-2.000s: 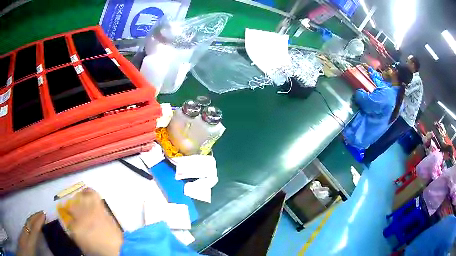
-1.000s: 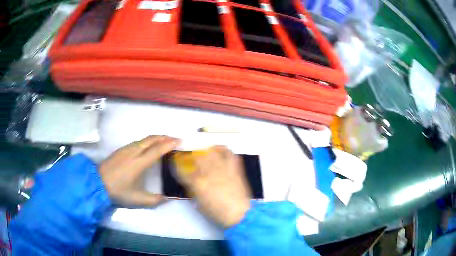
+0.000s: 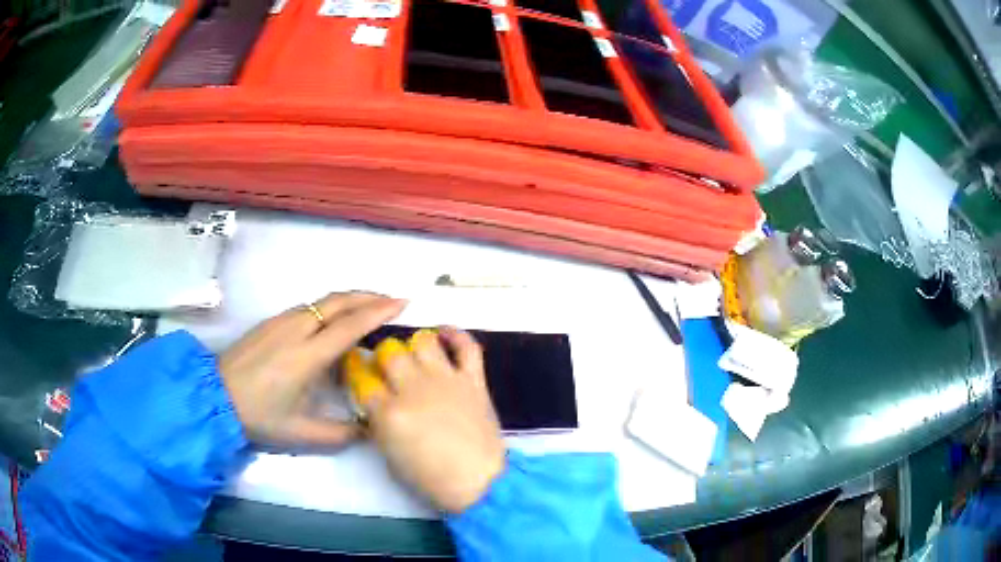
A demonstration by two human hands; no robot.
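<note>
A black smartphone [image 3: 532,382] lies flat and lengthwise on the white work mat [image 3: 593,472]; its right part shows. My left hand [image 3: 302,373], with a ring, is at the phone's left end, fingers along the top edge and thumb low, steadying it. My right hand [image 3: 430,412], with yellow finger cots, is curled over the phone's left part, fingertips down against my left hand. A small pale bit shows under the fingertips; whether it is a wipe I cannot tell. The phone's left end is hidden by both hands.
Stacked red trays [image 3: 439,154] with phones stand behind the mat. Pale films [image 3: 137,266] lie left. A thin tan stick [image 3: 477,282] and a black tool [image 3: 656,307] lie behind the phone. White wipes [image 3: 672,430], a blue card [image 3: 705,379] and solvent bottles [image 3: 779,285] are right.
My right hand has moved left along the phone to its left end, uncovering more of the right part. My left hand stays at the left end. The view had earlier swung back from the right.
</note>
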